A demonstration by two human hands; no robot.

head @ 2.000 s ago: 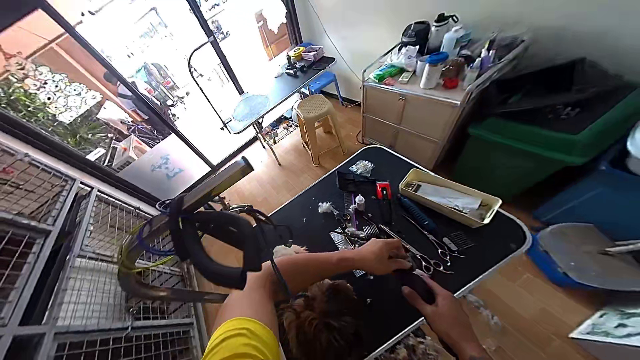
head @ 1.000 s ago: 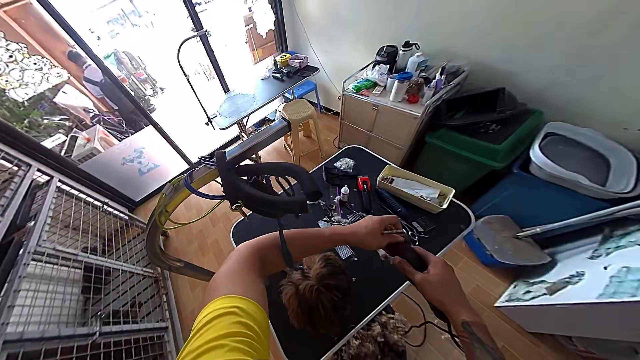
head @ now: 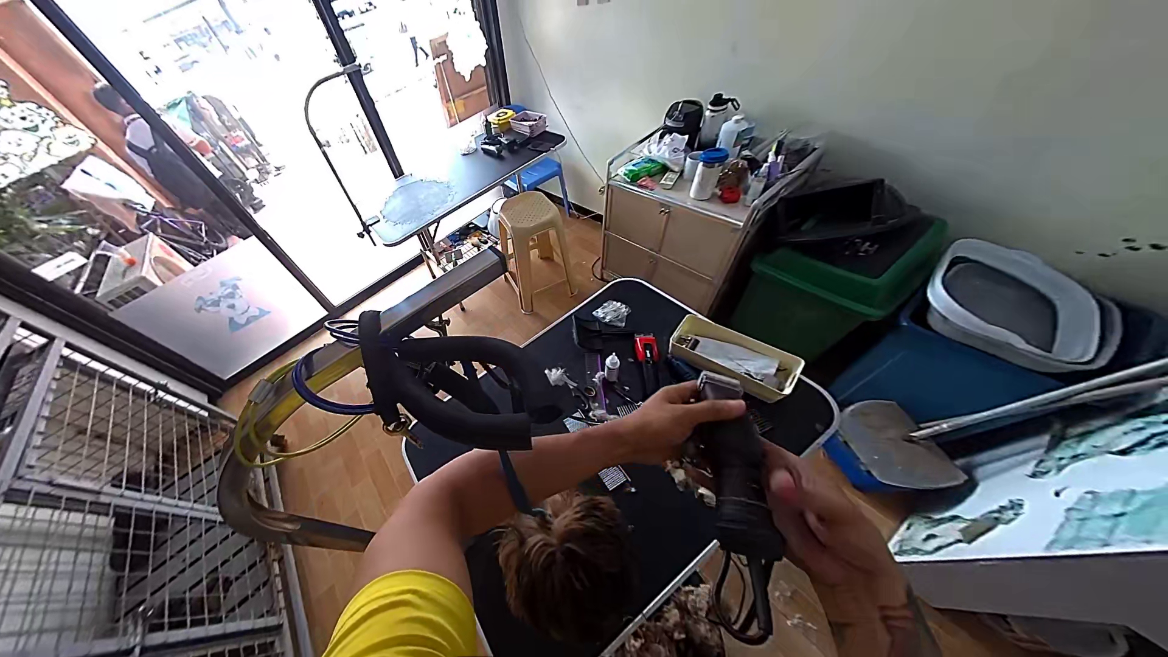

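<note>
A black corded hair clipper [head: 737, 474] is held upright over the grooming table [head: 652, 525]. My left hand [head: 671, 420] has its thumb and fingers on the metal blade end of the clipper. My right hand [head: 812, 516] is around the lower body, where the cord comes out. A small brown-haired dog [head: 566, 566] is on the table below my left forearm, mostly seen from above. Beyond my hands lie a red and black tool [head: 646, 351], a small white bottle [head: 611, 367], combs, scissors and a cream tray [head: 785, 388].
A curved metal grooming arm [head: 246, 474] with black padded loops [head: 456, 392] rises at the left. Wire cages [head: 137, 474] stand beyond it. Cut hair [head: 680, 625] lies near the table's front edge. A green bin [head: 821, 292], a blue bin and a long-handled dustpan [head: 899, 447] are at the right.
Both hands have raised the clipper off the table area toward the camera, so its blade end and cord now show plainly. The view has shifted somewhat.
</note>
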